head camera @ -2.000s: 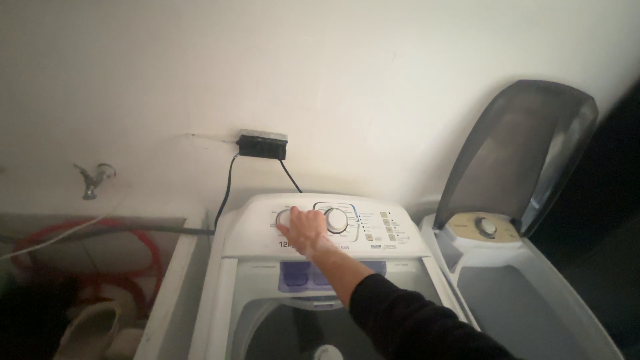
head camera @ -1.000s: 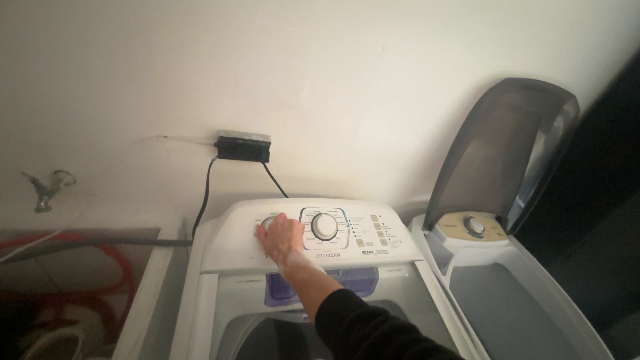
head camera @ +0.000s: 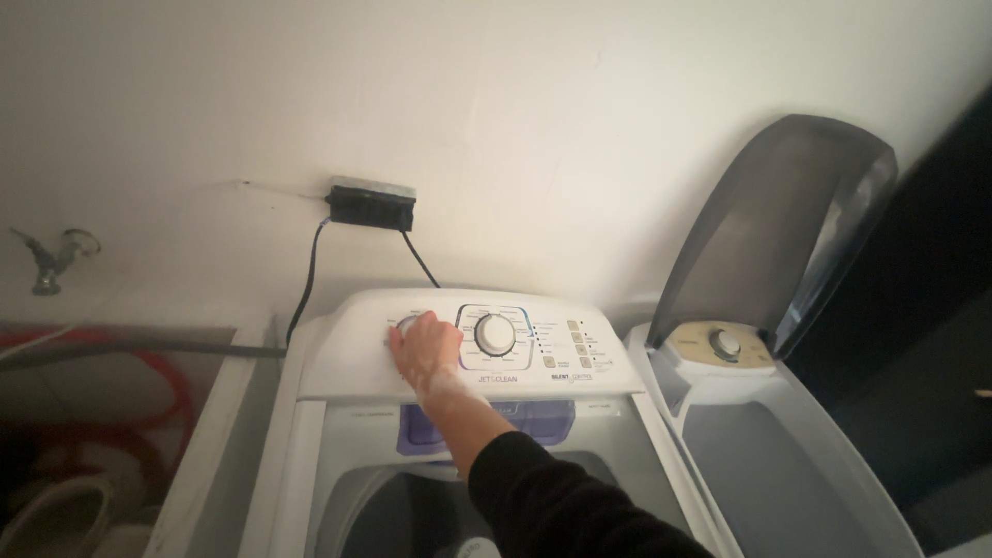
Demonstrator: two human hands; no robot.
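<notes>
My right hand (head camera: 428, 349), in a black sleeve, has its fingers closed around the left knob (head camera: 405, 325) of a white top-loading washing machine (head camera: 341, 341). Just right of the hand is the larger white dial (head camera: 495, 334), with printed marks around it and several small buttons (head camera: 576, 339) beyond. Under my forearm lies a purple dispenser (head camera: 542, 421) behind the clear lid. Below that shows the dark drum opening (head camera: 411, 515). My left hand is not in view.
A second, smaller washing machine (head camera: 783, 457) stands at the right with its dark translucent lid (head camera: 759, 225) raised. A black outlet box (head camera: 370, 207) with cables is on the wall. At the left are a metal tap (head camera: 53, 260), a red hose (head camera: 174, 395) and a grey pipe (head camera: 194, 349).
My right hand stays at the left knob throughout. Its wrist and forearm have shifted a little, uncovering more of the central dial than two seconds ago.
</notes>
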